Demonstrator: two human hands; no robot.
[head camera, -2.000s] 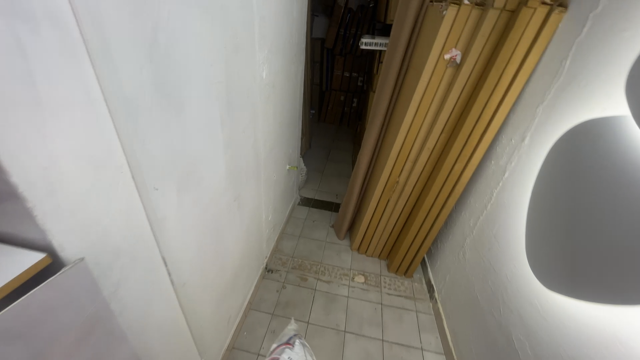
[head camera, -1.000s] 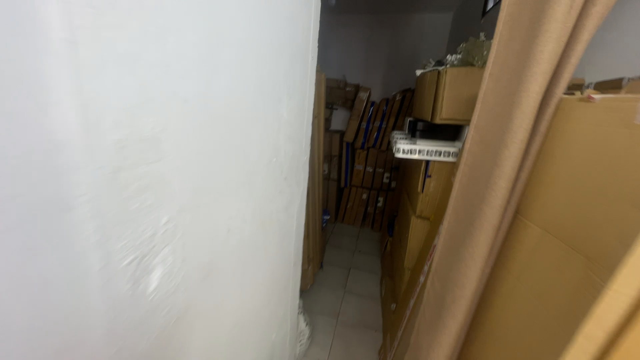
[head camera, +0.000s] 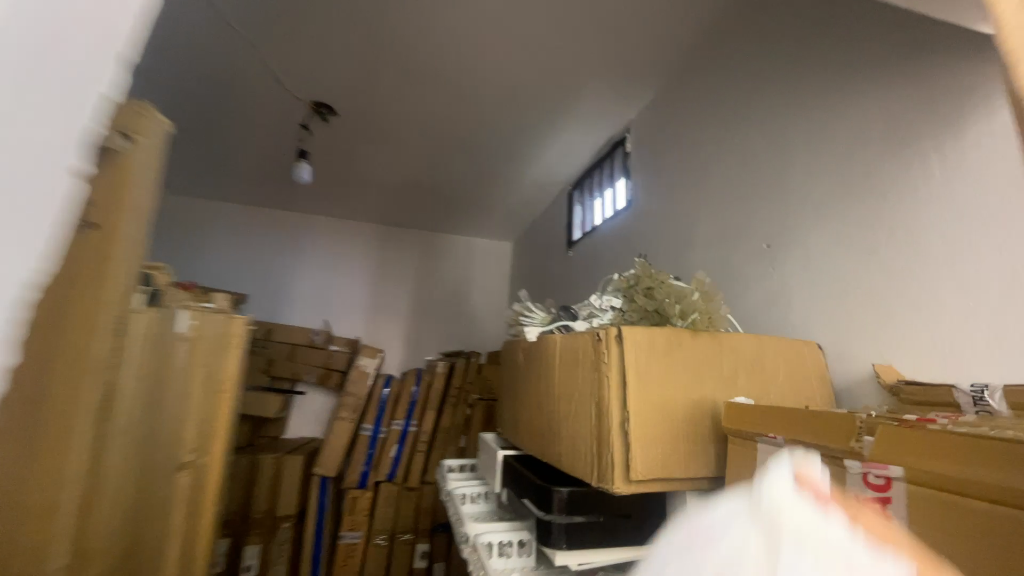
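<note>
At the lower right, my right hand (head camera: 876, 512) is blurred and shut on a white bag (head camera: 736, 528), which bunches up at its fingers. Both are in front of a cardboard carton (head camera: 952, 464) with red lettering. To the left of them, a large open cardboard box (head camera: 696, 400) holds white cables and pale artificial foliage (head camera: 664, 296). Under that box are a black case (head camera: 584, 508) and white perforated plastic racks (head camera: 504, 544). My left hand is out of view.
Tall flat cartons (head camera: 184, 416) stand at the left beside a white wall edge (head camera: 56, 160). More narrow cartons (head camera: 376, 432), some with blue strips, lean at the back. A bulb (head camera: 302, 168) hangs from the ceiling, and a barred window (head camera: 600, 192) is high on the right wall.
The view has gone from the tiled passage, past the brown curtain, into the storage room and tilted up. My right hand has come into sight with the white bag.
</note>
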